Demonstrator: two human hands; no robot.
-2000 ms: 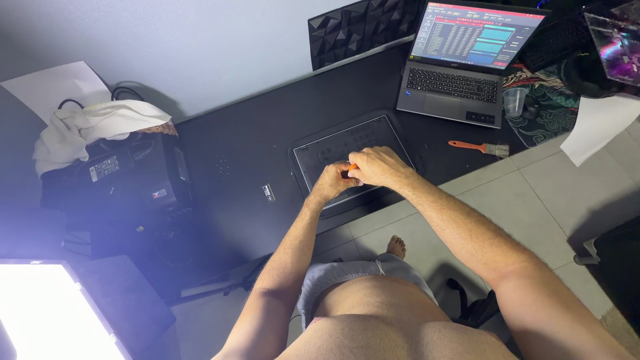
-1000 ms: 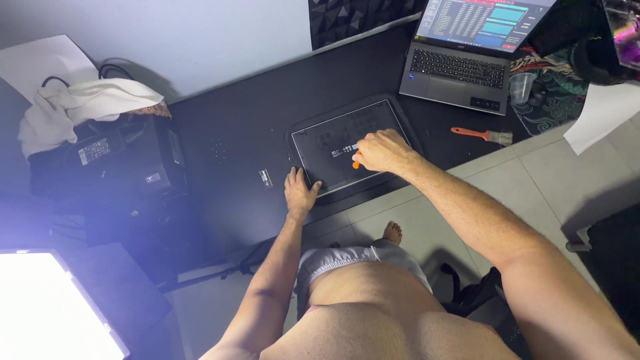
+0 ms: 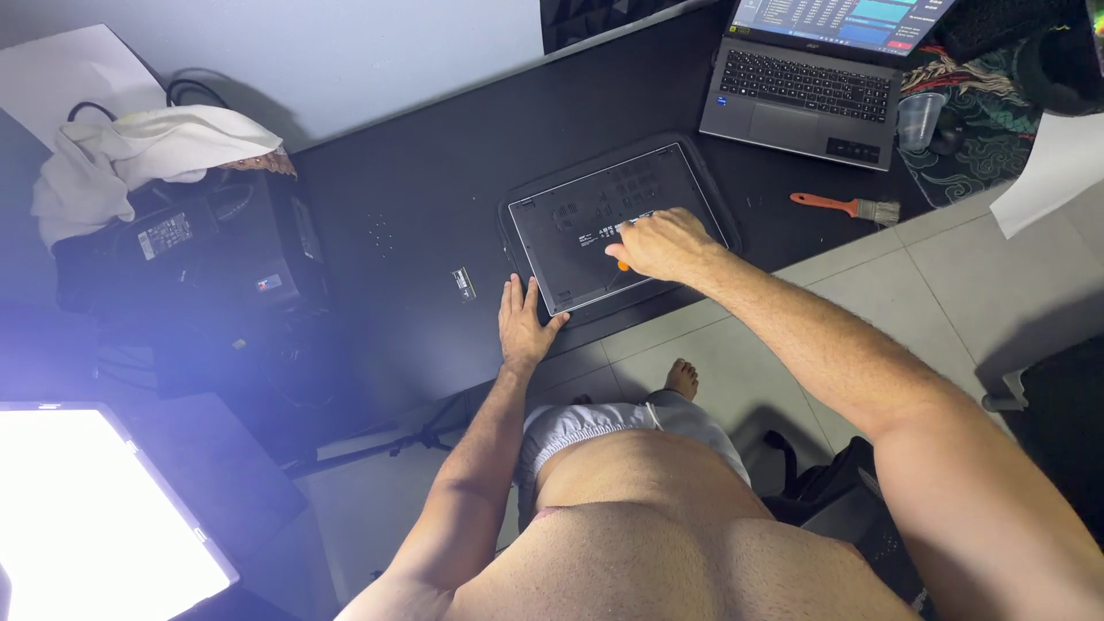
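Observation:
A laptop (image 3: 569,259) lies with its underside up on a dark sleeve or mat (image 3: 716,185) on the black desk. My right hand (image 3: 662,246) is closed around a small tool with an orange handle (image 3: 623,266), probably a screwdriver, whose thin shaft points down to the laptop's near edge. The tip is too small to make out. My left hand (image 3: 523,323) rests with spread fingers at the laptop's near left corner, holding nothing. A memory module (image 3: 463,284) lies on the desk left of that hand. Several tiny screws (image 3: 379,235) are scattered farther left.
An open laptop (image 3: 798,103) stands at the back right, beside a clear plastic cup (image 3: 919,119). An orange-handled brush (image 3: 845,208) lies near the right front edge. At left are a dark case (image 3: 259,250), a white cloth (image 3: 164,151) and a bright light panel (image 3: 95,509).
Two seconds ago both hands met over the laptop. My left hand has moved away to the laptop's left corner, while my right hand keeps the orange tool.

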